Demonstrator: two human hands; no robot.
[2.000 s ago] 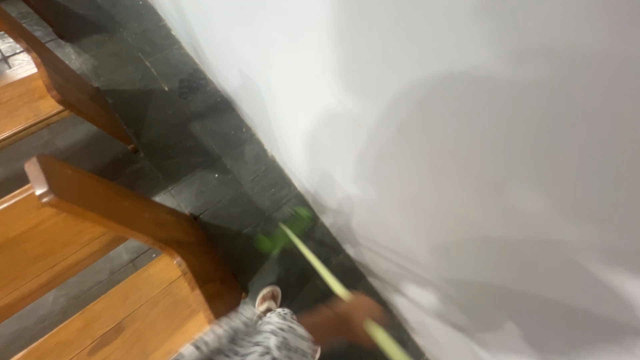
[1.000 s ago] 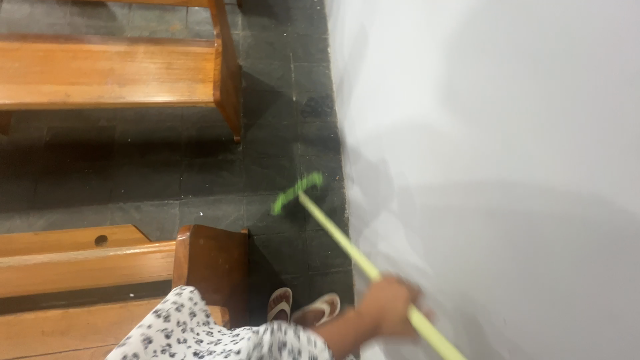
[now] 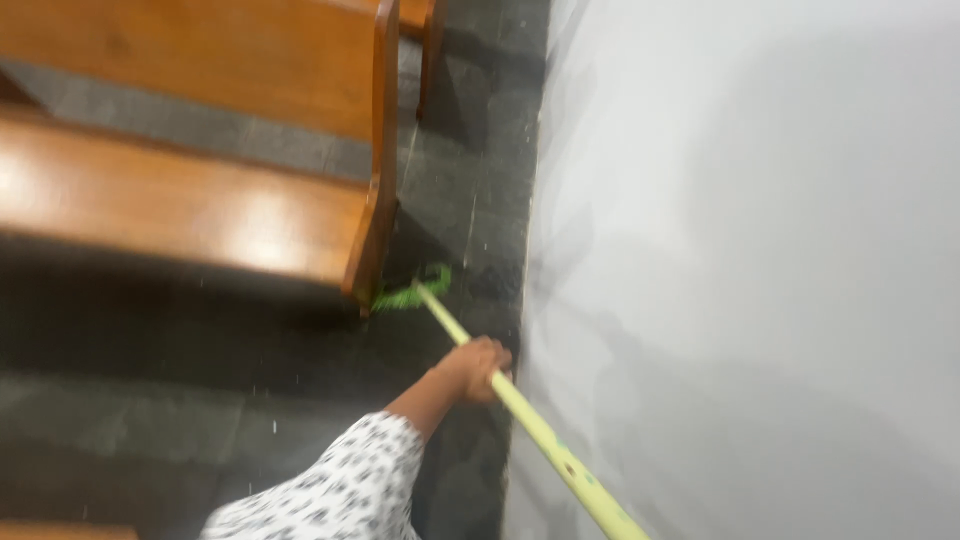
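Observation:
My left hand (image 3: 476, 369) is closed around the pale yellow pole (image 3: 559, 454) of a long-handled broom. Its green head (image 3: 412, 291), blurred by motion, is low by the dark tiled floor, close to the foot of a wooden bench end (image 3: 375, 195). From the hand, the pole runs down to the lower right and leaves the picture. The white patterned sleeve (image 3: 345, 480) of my left arm comes in from the bottom. My right hand is out of view.
A white wall (image 3: 735, 225) runs along the right side, bordering a strip of dark floor tiles (image 3: 450, 225). Wooden benches stand at the left, one with a glossy seat (image 3: 225, 217). Part of another wooden surface (image 3: 60, 531) shows at the bottom left.
The view has turned and moved along the benches. The broom head, beside the wall and away from the bench end a second ago, is now close to a bench foot. The sandaled feet have left the view.

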